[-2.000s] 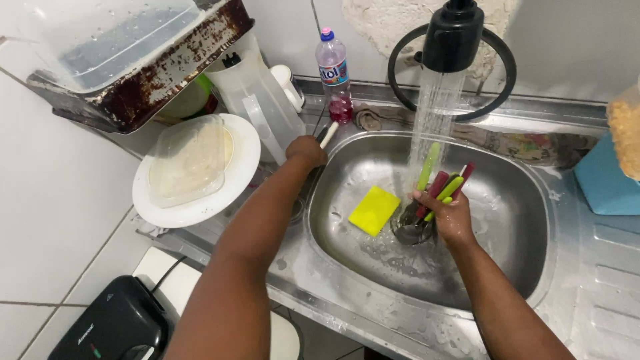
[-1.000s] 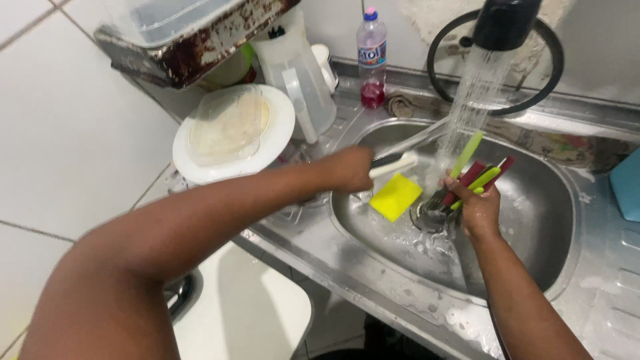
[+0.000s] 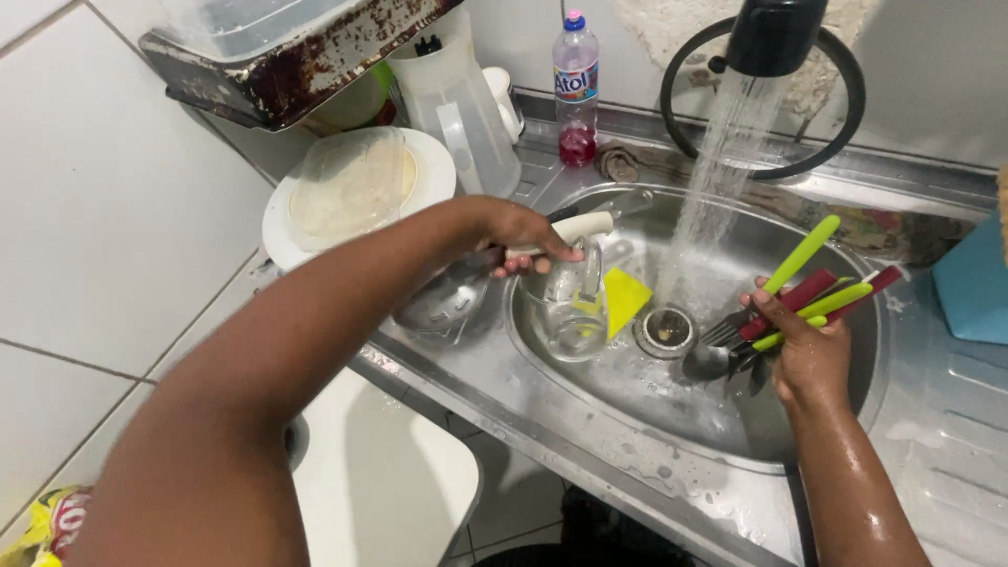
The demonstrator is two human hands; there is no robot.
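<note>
My left hand [image 3: 528,236] grips utensils with a white handle [image 3: 583,227] and a dark one, at the sink's left rim. A clear glass mug [image 3: 573,315] hangs or stands just below that hand; whether the fingers hold it too, I cannot tell. My right hand [image 3: 811,346] is closed around a bunch of forks and spoons with green and dark red handles [image 3: 803,252], over the right of the steel sink [image 3: 709,429]. Water falls from the black tap [image 3: 776,39] between my hands. A yellow sponge [image 3: 626,302] lies behind the mug, left of the drain [image 3: 665,331].
Left of the sink are a white plate with a plastic lid [image 3: 354,185], a clear container [image 3: 445,303] and a plastic pitcher [image 3: 472,118]. A rusty baking tray [image 3: 276,87] juts out above. Behind stand a detergent bottle [image 3: 577,94] and a rolled cloth [image 3: 654,161]; a blue container [image 3: 972,272] is at right.
My left hand has come from beside the pitcher to the sink's left edge, with the white-handled utensil. The glass mug now shows inside the basin. My right hand has moved right, away from the drain, with its cutlery.
</note>
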